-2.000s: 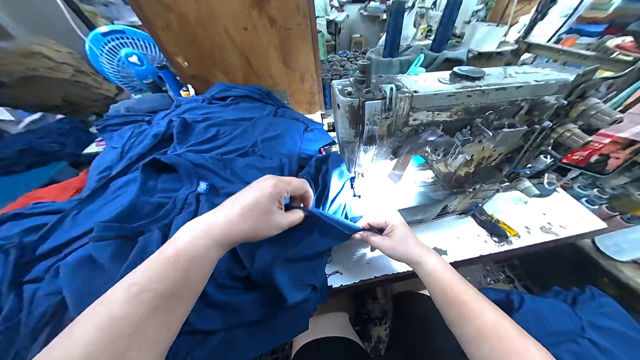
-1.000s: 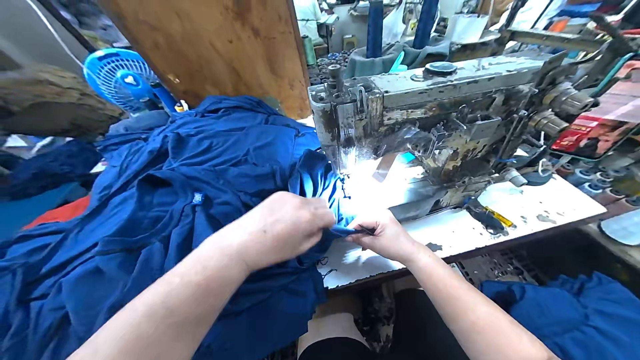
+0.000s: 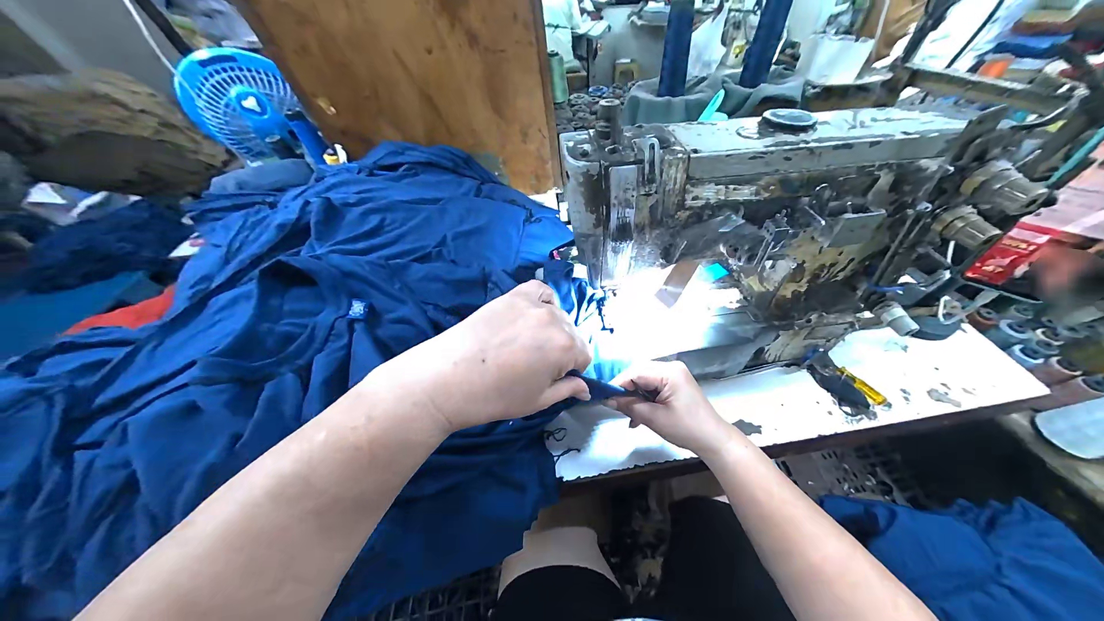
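Observation:
Navy blue fabric garments (image 3: 414, 233) lie heaped on the left of the table, and part of the cloth runs up to the needle area of a worn industrial sewing machine (image 3: 776, 190). My left hand (image 3: 526, 358) grips a folded edge of this cloth just in front of the machine's brightly lit work area. Close on its right, my right hand (image 3: 664, 401) pinches the end of the same edge between thumb and fingers. A short strip of cloth shows between the hands. Glare hides the needle and presser foot.
A yellow-handled tool (image 3: 862, 388) lies on the white tabletop (image 3: 914, 371) at the right. Thread spools (image 3: 1026, 336) crowd the far right. Behind the heap stand a blue fan (image 3: 237, 103) and a wooden board (image 3: 423, 78). More navy fabric (image 3: 992, 552) is at the lower right.
The stretch of cloth edge between my hands is shorter than two seconds ago. My left hand has moved closer to my right hand and the machine. Both hands still hold the cloth.

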